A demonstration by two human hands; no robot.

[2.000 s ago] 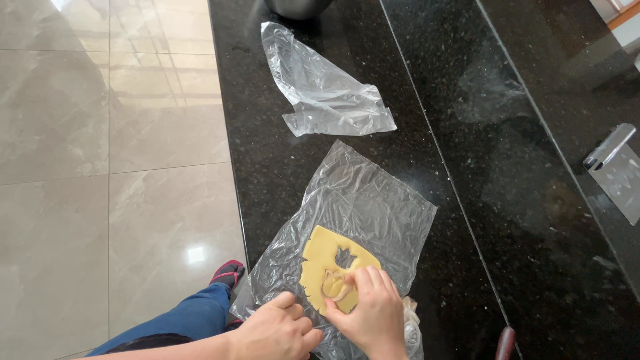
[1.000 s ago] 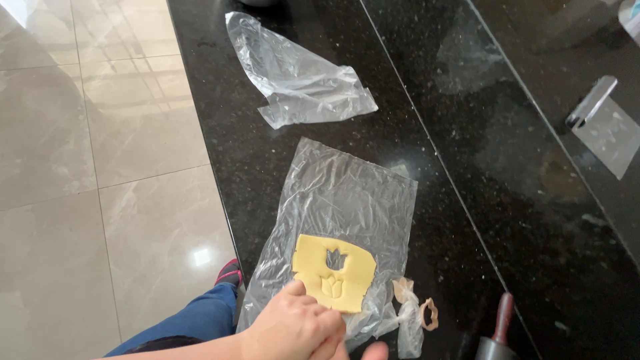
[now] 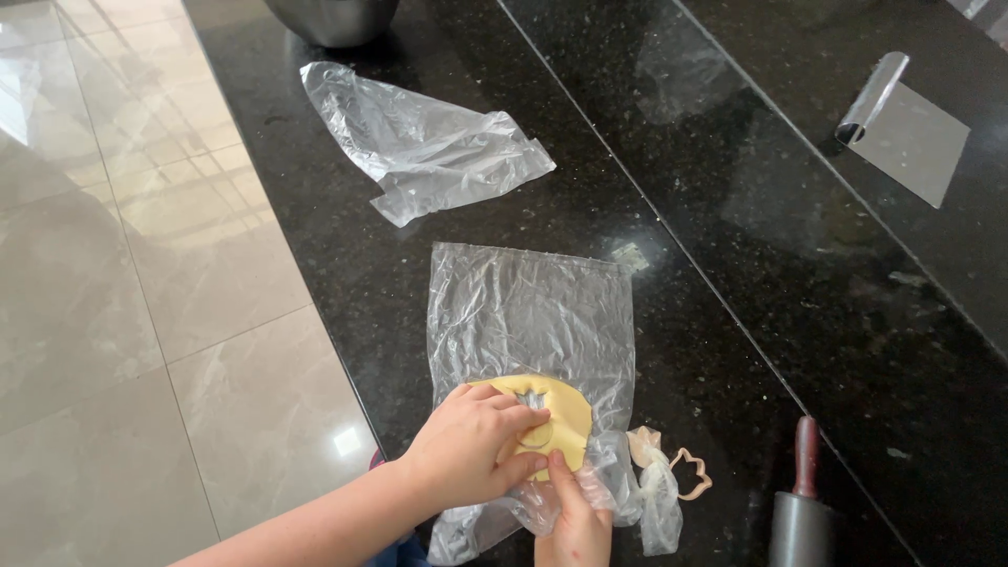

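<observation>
Yellow rolled dough [image 3: 568,409] lies on a clear plastic bag [image 3: 535,307] on the black stone counter. It has a tulip-shaped hole and, just below, a cut outline partly covered by fingers. My left hand [image 3: 480,441] rests over the dough's left side, fingertips at the cut shape. My right hand [image 3: 576,512] is at the lower edge, its thumb on the dough and its other fingers hidden under the plastic. A tulip-shaped cookie cutter [image 3: 691,475] lies to the right, beside a twisted plastic end [image 3: 660,504].
A rolling pin [image 3: 803,504] with a red-brown handle lies at lower right. A metal bench scraper [image 3: 913,134] is at upper right. A crumpled clear plastic sheet [image 3: 433,146] lies beyond the bag, near a dark metal bowl [image 3: 335,20]. The counter's edge runs along the left, above a tiled floor.
The cutter, in my right hand at the dough two seconds ago, now lies on the counter. My left hand has moved over the dough, and my right hand has come to its lower edge.
</observation>
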